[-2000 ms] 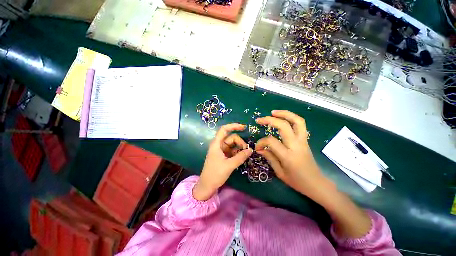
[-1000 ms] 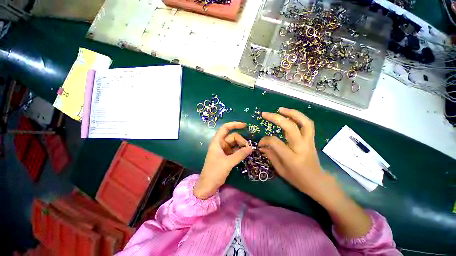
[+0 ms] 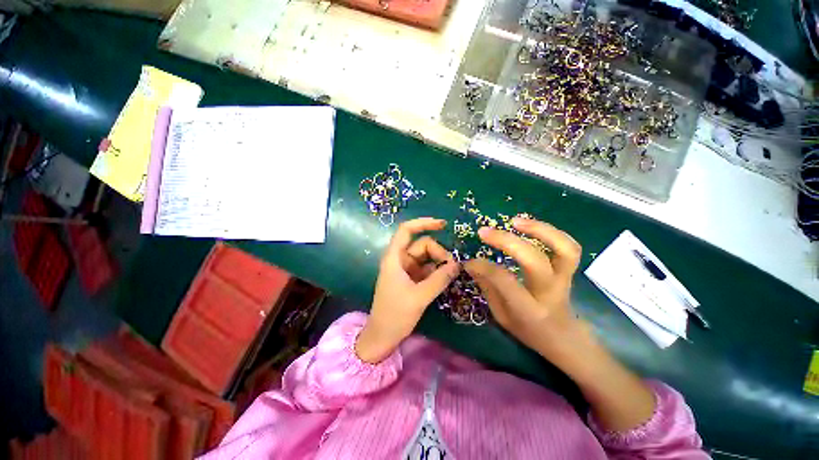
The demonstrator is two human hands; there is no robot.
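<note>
A dark heap of ring pieces [image 3: 465, 305] lies on the green bench, partly hidden under my hands. My left hand [image 3: 409, 274] has its thumb and index finger pinched together on a small ring piece [image 3: 457, 255] above the heap; the piece is mostly hidden by fingertips. My right hand [image 3: 530, 278] has its thumb and index fingertips close beside the same piece, with the other fingers spread over the fittings; its exact grip is hidden. Tiny gold-coloured fittings [image 3: 467, 225] are scattered just beyond the fingers. A small separate cluster of ring pieces [image 3: 387, 192] lies left of them.
A clear compartment box [image 3: 660, 180] of mixed pieces stands beyond my hands, beside a red-orange tray [image 3: 418, 11]. A record book [image 3: 247, 175] and yellow paper [image 3: 135, 135] lie left. White slips [image 3: 629, 283] with a pen [image 3: 648, 265] lie right. Red trays [image 3: 224, 314] are stacked lower left.
The view has shifted slightly. My right hand has lowered its spread fingers onto the gold-coloured fittings, while my left hand keeps its pinch over the heap.
</note>
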